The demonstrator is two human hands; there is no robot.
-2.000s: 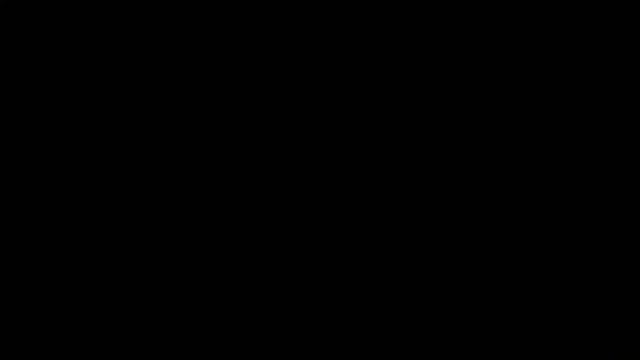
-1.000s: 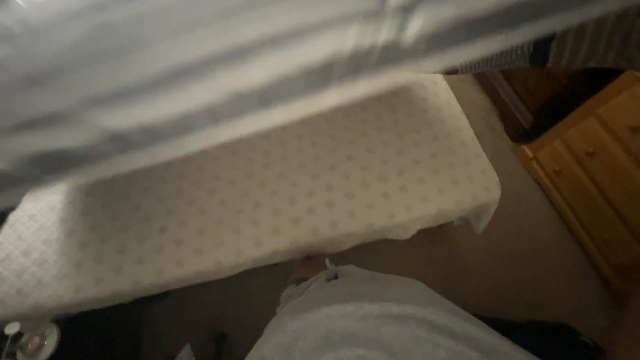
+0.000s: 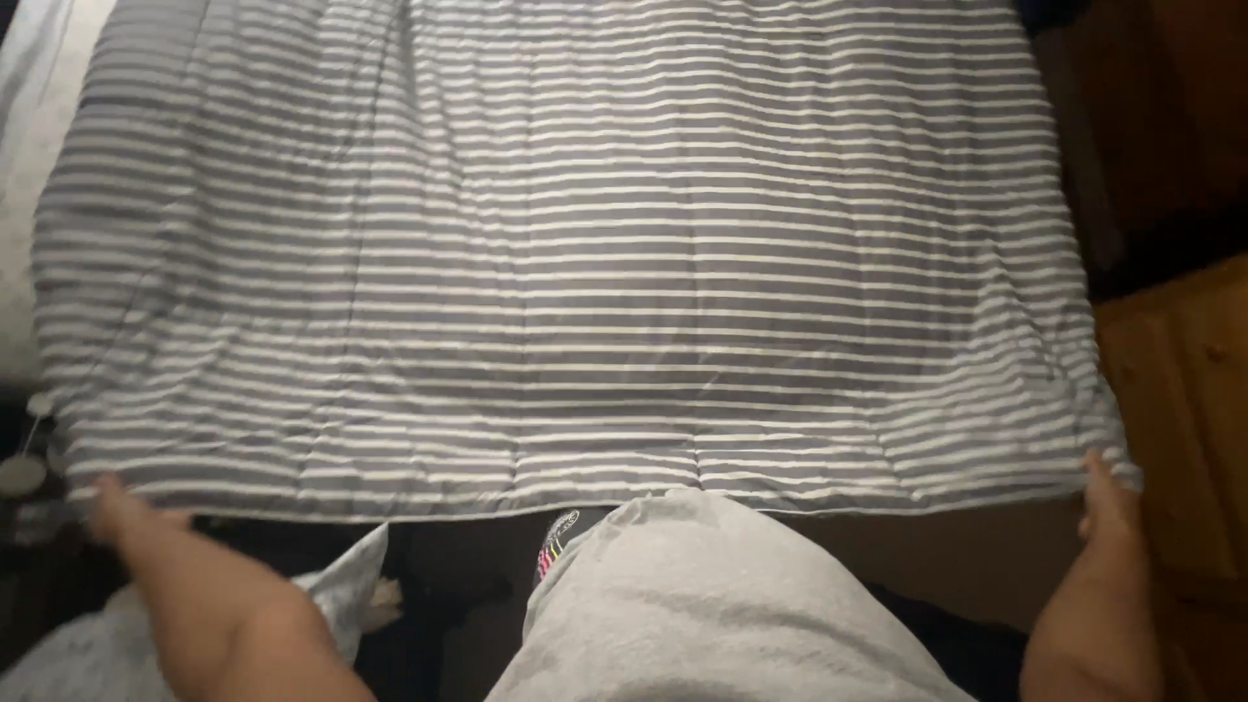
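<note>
A grey and white striped comforter fills most of the view, spread out flat with some creases. My left hand grips its near edge at the lower left corner. At the lower right corner, my right hand holds the same edge. Both arms are stretched wide apart. The near edge runs between the hands, just in front of my light grey clothing. The comforter hides most of what lies under it.
Wooden drawers stand at the right. Pale bedding shows at the upper left. A light patterned fabric lies at the lower left, and small round white objects are at the left edge. A patterned sock shows beside my clothing.
The striped fabric, blurred across the top one second ago, now spreads down over where the pale dotted mattress surface showed. Both my hands have come into view at its near corners.
</note>
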